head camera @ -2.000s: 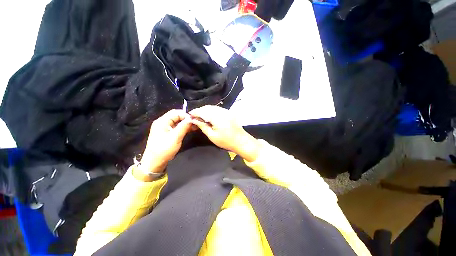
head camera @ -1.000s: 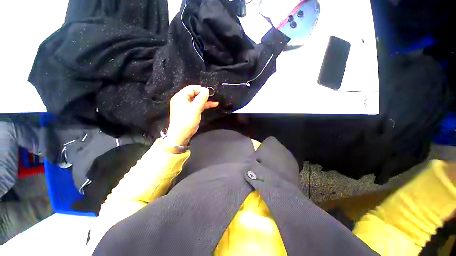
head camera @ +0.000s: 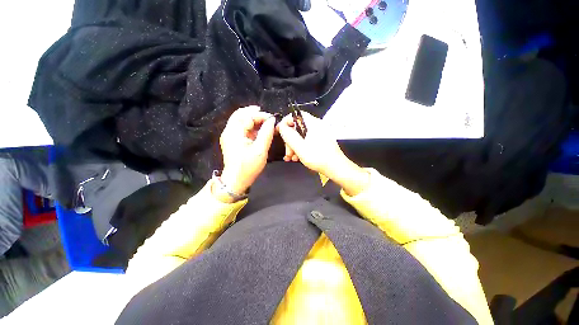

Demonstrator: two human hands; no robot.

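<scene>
A large black coat [head camera: 152,95] with light flecks is heaped on the white table and hangs over its front edge. A thin white line runs along its inner edge, and a pale thread lies at its right part. My left hand [head camera: 246,143] pinches something at the coat's edge, maybe a small dark fastener; the fingertips hide most of it. My right hand [head camera: 308,143] is close beside it, fingers bent, with small dark snips [head camera: 298,122] at the thumb and fingers. The two hands' fingertips nearly meet. A needle cannot be made out.
A pale blue-white dish [head camera: 388,22] with a pink-red stripe and dark discs is at the top right. A flat black phone [head camera: 426,70] lies on the white table [head camera: 466,95]. A blue bin [head camera: 79,238] with dark garments is at left. Dark cloth [head camera: 527,127] and cardboard are at right.
My right hand was far out to the right a second ago, with only its sleeve in view. It is now back beside my left hand, with the snips. My left hand has stayed at the coat's edge.
</scene>
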